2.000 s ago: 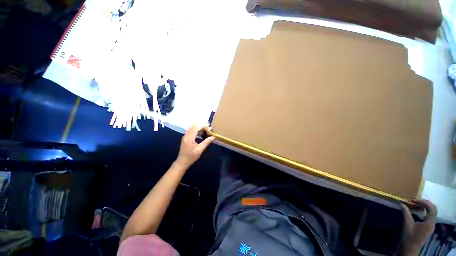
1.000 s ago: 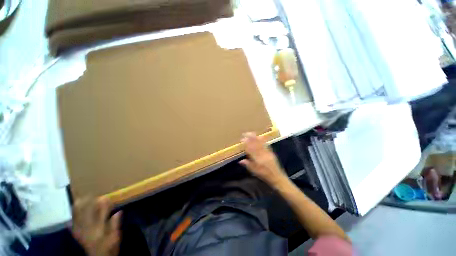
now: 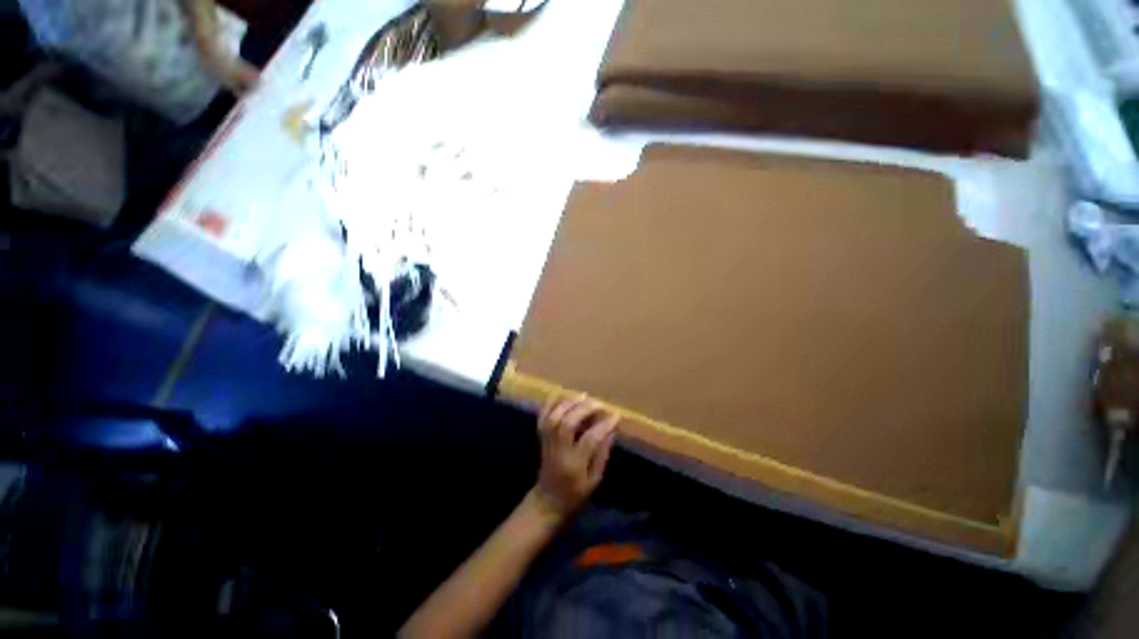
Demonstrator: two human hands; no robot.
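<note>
A flat brown panel [image 3: 787,325] with notched upper corners lies in front of me, a yellow band [image 3: 749,466] along its near edge. My left hand [image 3: 578,439] rests on the band near its left end, fingers bent and slightly apart, with nothing visible in them. A glue bottle [image 3: 1114,387] with a pale nozzle pointing down is at the far right, dark and blurred. A dark brown blur at the lower right edge looks like part of my right arm. My right hand cannot be made out clearly.
A thick brown stack [image 3: 812,75] lies behind the panel. White strips [image 3: 312,293] hang over the table's left edge beside a dark bundle [image 3: 406,300]. Crumpled white scraps [image 3: 1105,237] lie at the right. Another person's arm [image 3: 222,56] is at the upper left.
The view has swung left. The yellow edge now shows a wider brown margin than two seconds ago. My left hand has moved inward from the left corner; my right hand has left the near edge.
</note>
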